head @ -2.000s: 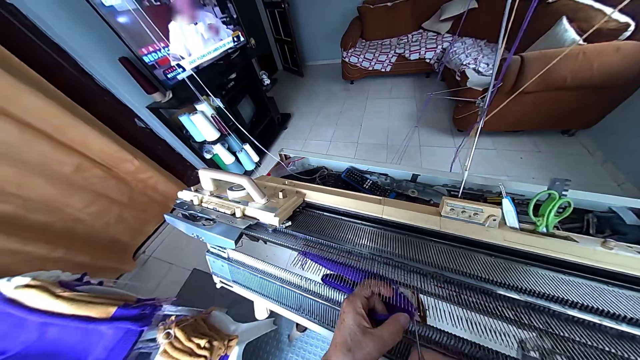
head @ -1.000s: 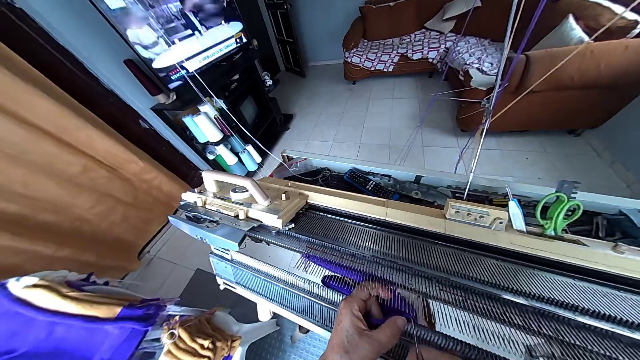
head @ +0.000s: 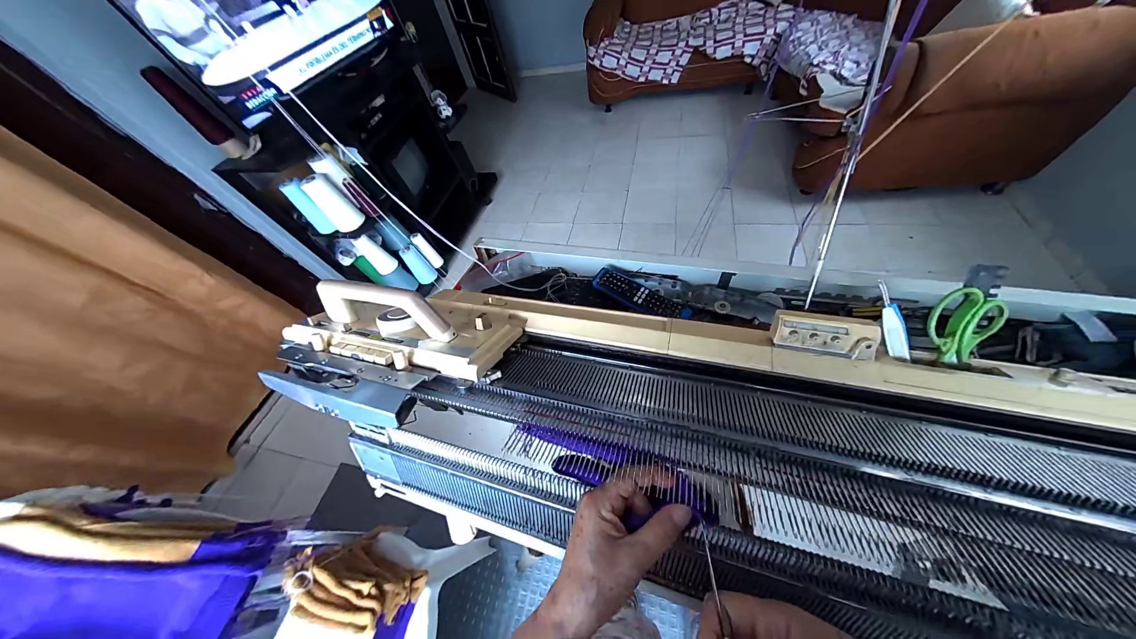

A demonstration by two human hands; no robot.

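Over the needle beds of a knitting machine (head: 674, 390), my left hand (head: 612, 550) pinches purple knitted fabric (head: 577, 466) between thumb and fingers. Part of that fabric hangs between the two beds. My right hand (head: 763, 617), low at the frame's bottom edge and partly cut off, grips a thin metal tool (head: 713, 572) whose tip reaches up to the purple yarn by my left thumb. The beige carriage (head: 413, 333) with its handle rests at the left end of the machine. A yarn mast (head: 839, 195) rises behind the beds.
Green-handled scissors (head: 966, 328), a remote control (head: 639, 293) and a white-and-blue tool (head: 895, 330) lie along the back. Yarn cones (head: 333, 204) stand at left near a television. Purple and mustard knitted pieces (head: 133, 568) lie at lower left. An orange curtain (head: 115, 337) hangs at the left.
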